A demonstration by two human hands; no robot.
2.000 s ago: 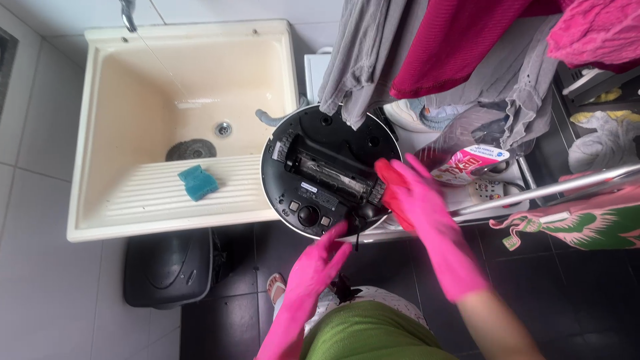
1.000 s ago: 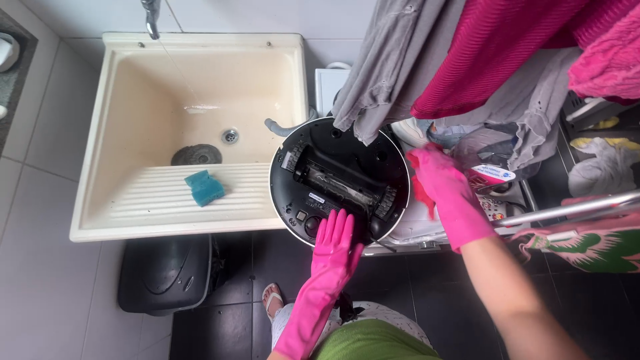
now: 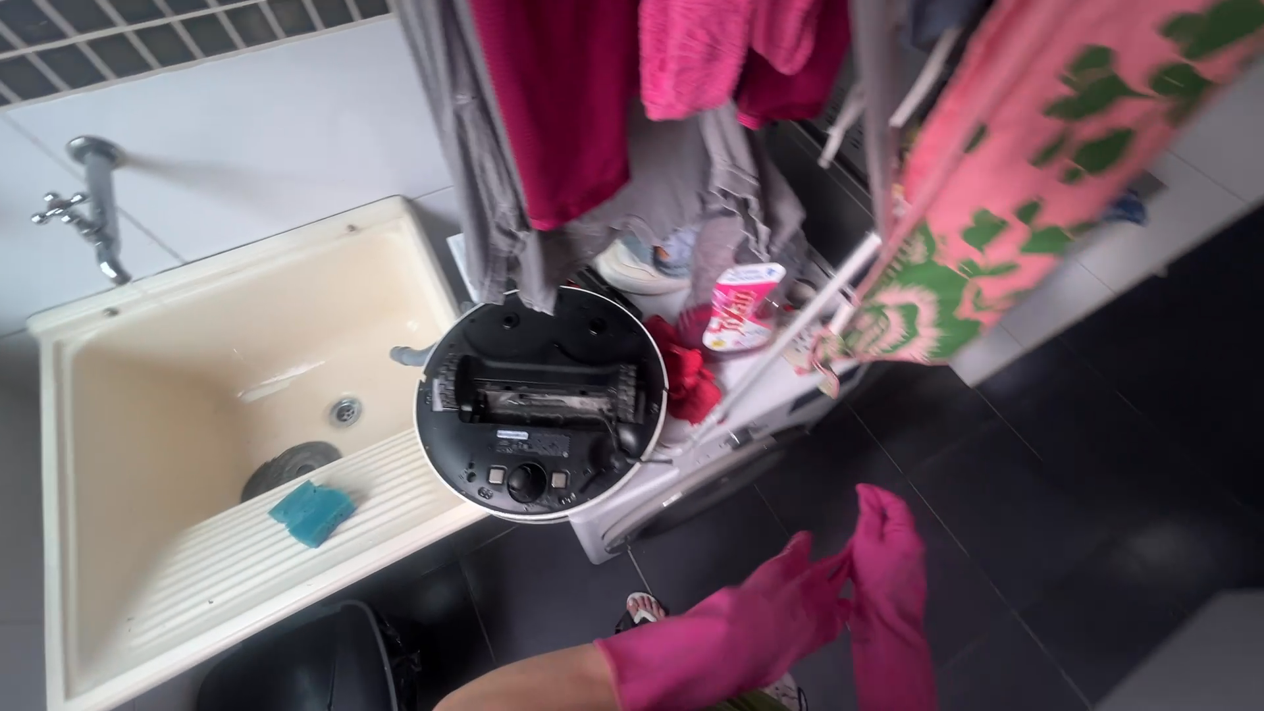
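Both hands wear pink rubber gloves and meet above the dark floor, right of an upturned robot vacuum cleaner (image 3: 538,444). My left hand (image 3: 790,602) points to the right, its fingertips against the glove of my right hand (image 3: 884,553). Whether they grip it is unclear. My right hand is raised with its fingers bent; no object shows in it. The round black vacuum rests between the cream laundry sink (image 3: 247,242) and a white front-loading washing machine (image 3: 592,533), its brush slot facing up. Against its right edge lies a crumpled red cloth (image 3: 691,380).
A teal sponge (image 3: 313,513) lies on the sink's ribbed board. Clothes (image 3: 563,128) hang low over the vacuum. A pink-and-white package (image 3: 743,308) and a shoe (image 3: 642,269) sit behind the rack's rail (image 3: 790,346). Below the sink stands a black bin (image 3: 296,662).
My right hand has let go of the red cloth, which now lies by the vacuum. My left hand has left the vacuum's edge, and both hands have come together. The view has swung right.
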